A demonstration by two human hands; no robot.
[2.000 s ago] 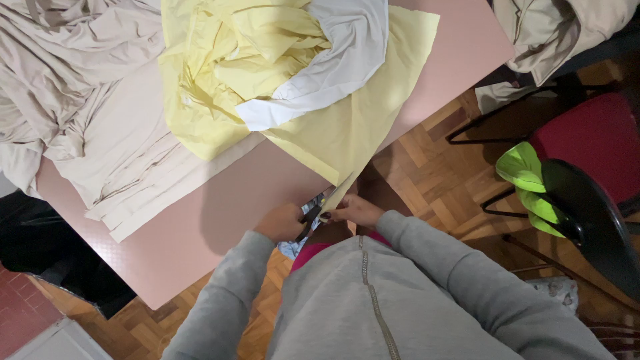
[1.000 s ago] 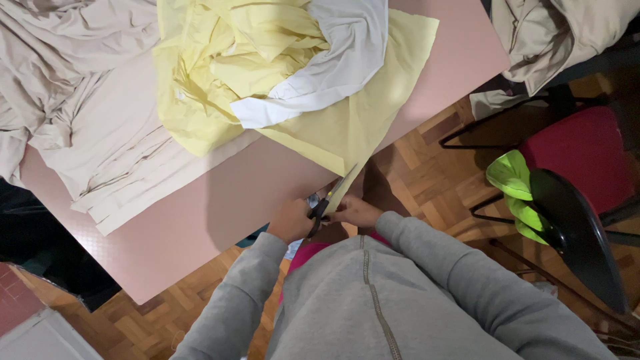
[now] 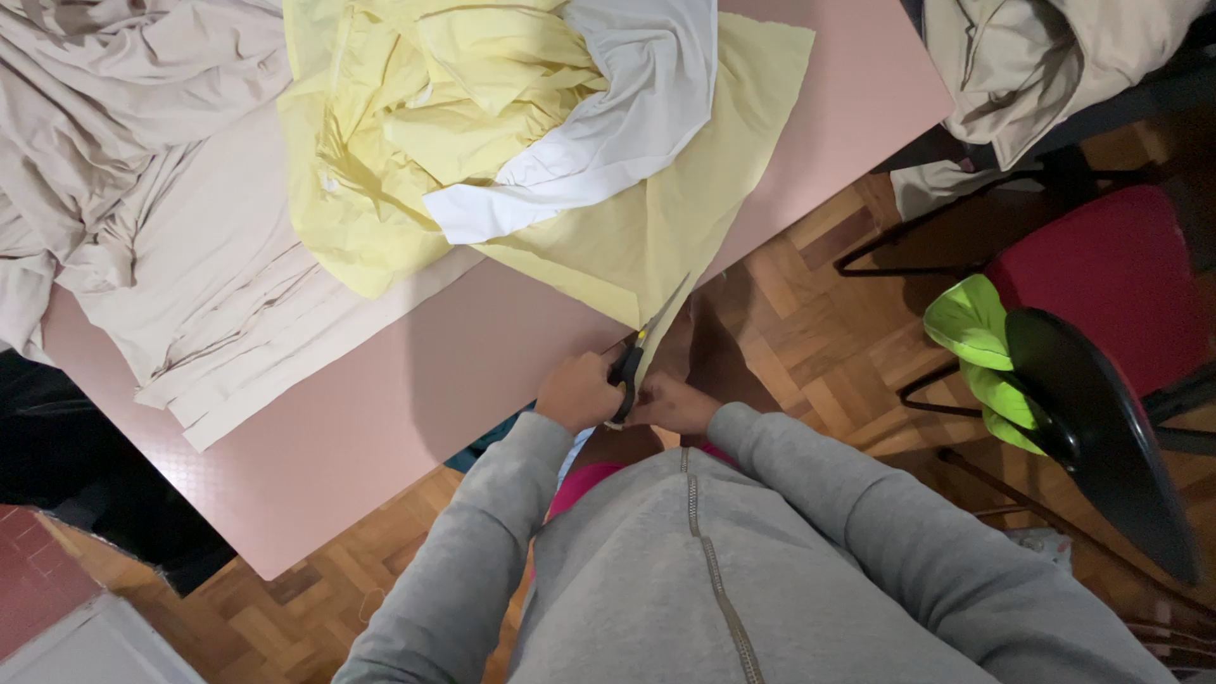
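My left hand (image 3: 579, 391) is closed on the black handles of a pair of scissors (image 3: 626, 369). The blades point up and away from me, lying against the edge of a yellow fabric (image 3: 703, 180) that hangs over the table's near edge. My right hand (image 3: 673, 403) pinches the low end of that yellow fabric just right of the handles. Higher on the table, the rest of the yellow fabric lies bunched, with a white fabric (image 3: 608, 171) curved over it. My fingertips are partly hidden by the scissors and cloth.
Beige fabric (image 3: 218, 237) spreads over the left of the pink table (image 3: 361, 389). To the right, on a parquet floor, stands a red chair (image 3: 1092, 285) with a black backrest (image 3: 1102, 437) and a bright green cloth (image 3: 978, 328) on it. More beige fabric (image 3: 1016, 76) lies at the upper right.
Both hands stay near the table's edge with the scissors and yellow fabric. The scissors' blades lie more plainly along the cloth's edge than two seconds ago.
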